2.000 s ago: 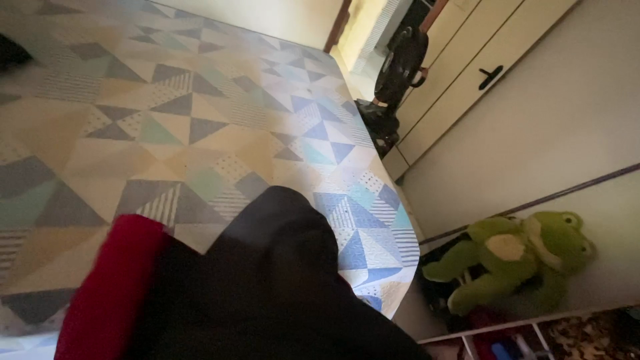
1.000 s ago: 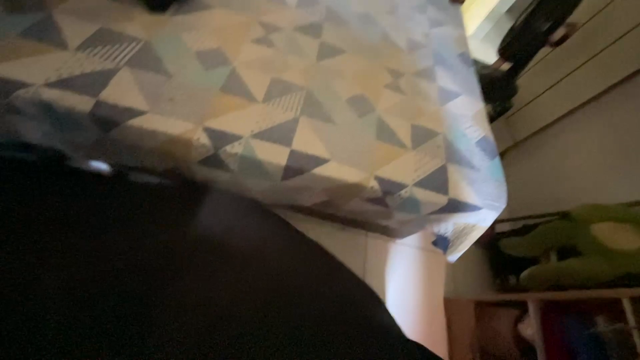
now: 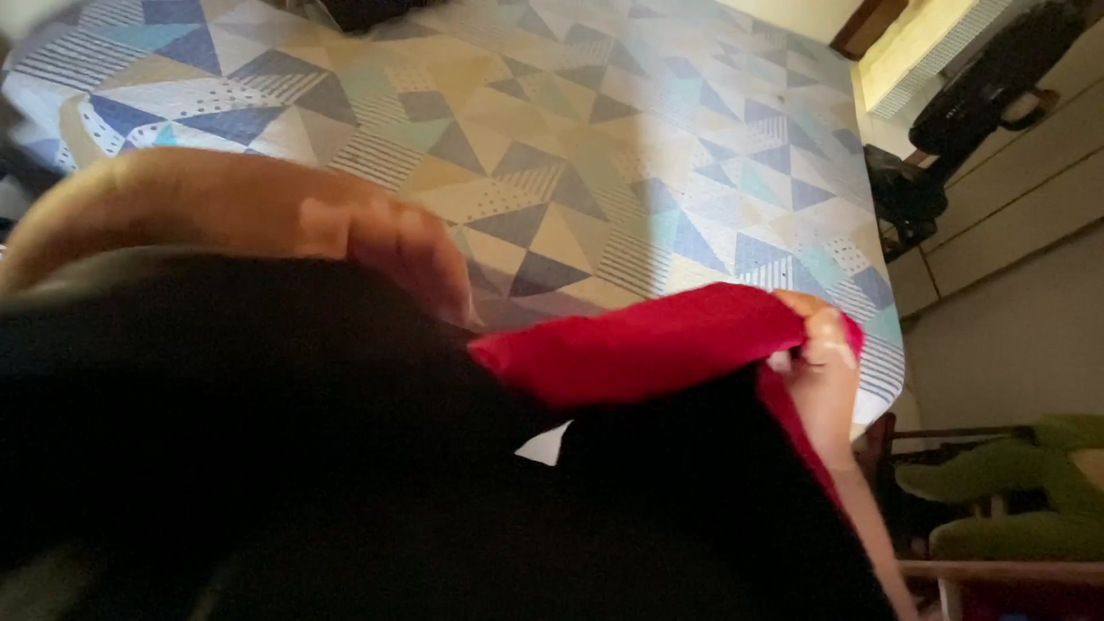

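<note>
A black cloth garment with a red band fills the lower part of the head view, above a bed. At the right end of the red band, my right hand is closed on the cloth. My left hand lies along the garment's upper edge at left, its fingers bent toward the band's left end; whether it grips the black cloth is hard to tell through the blur. A small pale gap shows between the folds below the band.
The bed has a geometric patterned sheet. A dark object rests at its far edge. Black bags hang by pale cabinet doors at the right. A green plush toy sits above a shelf edge at lower right.
Both hands have come into view, the right one holding the red band. The band, out of view one second ago, now stretches across the middle. The view has shifted.
</note>
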